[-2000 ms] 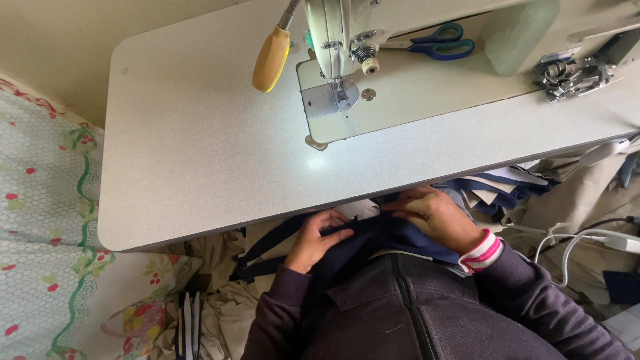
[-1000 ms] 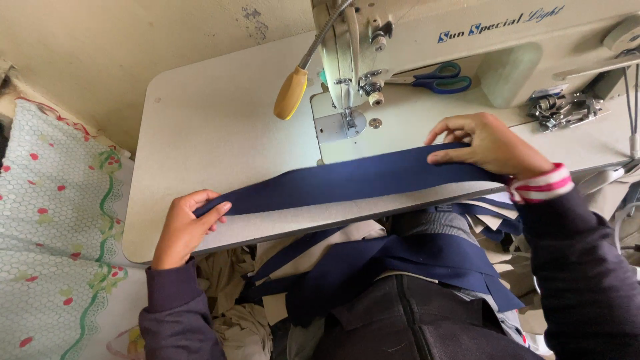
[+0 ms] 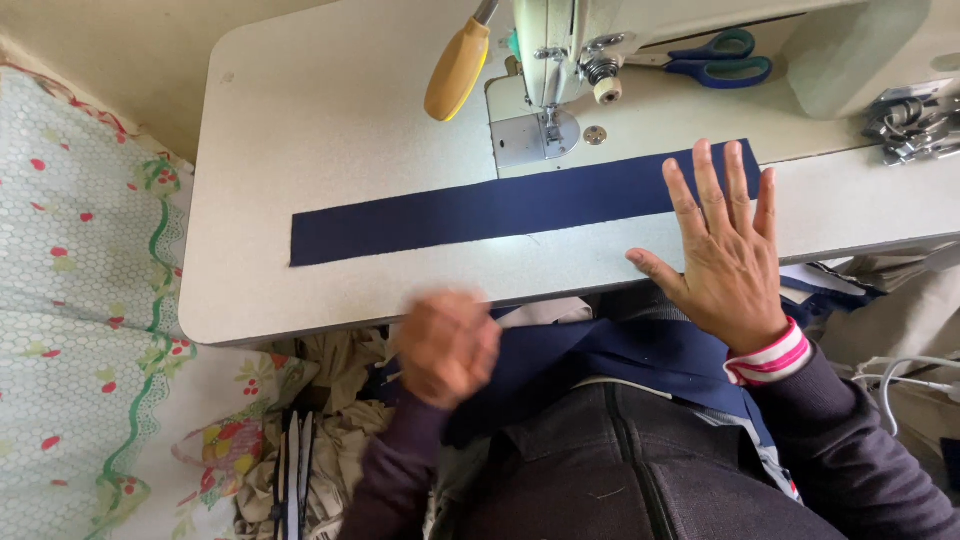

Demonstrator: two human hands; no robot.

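A long navy fabric strip [image 3: 480, 214] lies flat on the sewing machine table, its right part over the machine bed, just in front of the presser foot [image 3: 553, 131]. My right hand [image 3: 724, 240] is spread, palm down, with its fingers on the strip's right end. My left hand [image 3: 448, 345] is blurred over the table's front edge, left of centre; whether it holds anything cannot be seen. More navy fabric [image 3: 600, 356] rests across my lap, near my left hand.
A yellow-handled lamp or tool [image 3: 457, 71] hangs left of the machine head. Blue-handled scissors [image 3: 716, 67] and metal attachments [image 3: 911, 127] lie on the machine bed. Beige cloth [image 3: 337, 375] is heaped under the table [image 3: 255, 150]. A patterned curtain [image 3: 82, 285] hangs at left; white cables [image 3: 892, 382] run at right.
The navy strip, held up between both hands one second ago, now lies flat on the table. My left hand has let go of it and moved right, toward my lap.
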